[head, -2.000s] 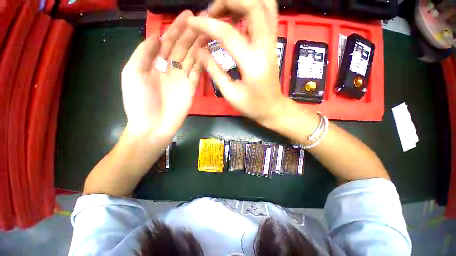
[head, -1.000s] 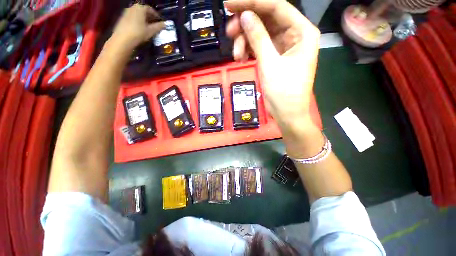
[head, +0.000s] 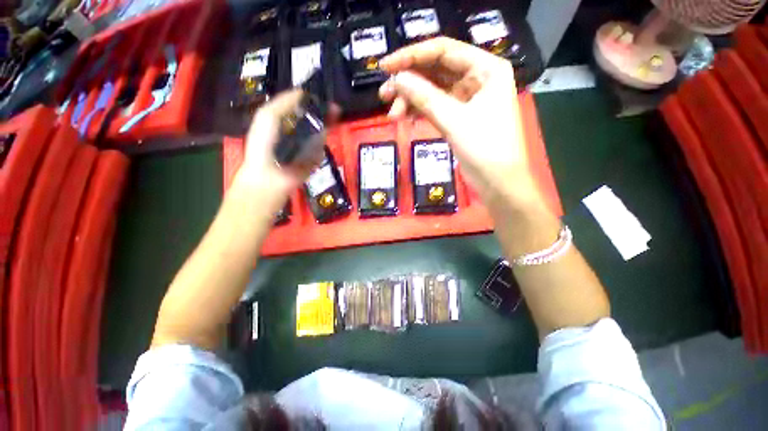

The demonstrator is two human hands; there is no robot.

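Note:
My left hand [head: 274, 147] holds a black handset [head: 301, 135], blurred, above the left end of the red tray [head: 370, 236]. My right hand [head: 463, 101] is raised to its right, thumb and forefinger close together; whether something tiny is between them I cannot tell. Several black handsets with white labels and gold rounds, such as this one [head: 377, 178], lie in the red tray. More lie in the black tray [head: 333, 97] behind it. A yellow block [head: 316, 310] and a row of brown batteries [head: 370, 305] lie on the dark green mat.
A small black pack [head: 500, 286] lies by my right forearm. A white slip [head: 617, 222] lies at right. Stacked red trays [head: 59, 278] stand on both sides. A red bin [head: 160, 50] with blue and purple tools is upper left, a fan [head: 636, 55] upper right.
My left hand was over the black tray a second ago; it has come back towards me and now holds a handset. My right hand stays raised. The earliest frame showed small pieces in my open left palm.

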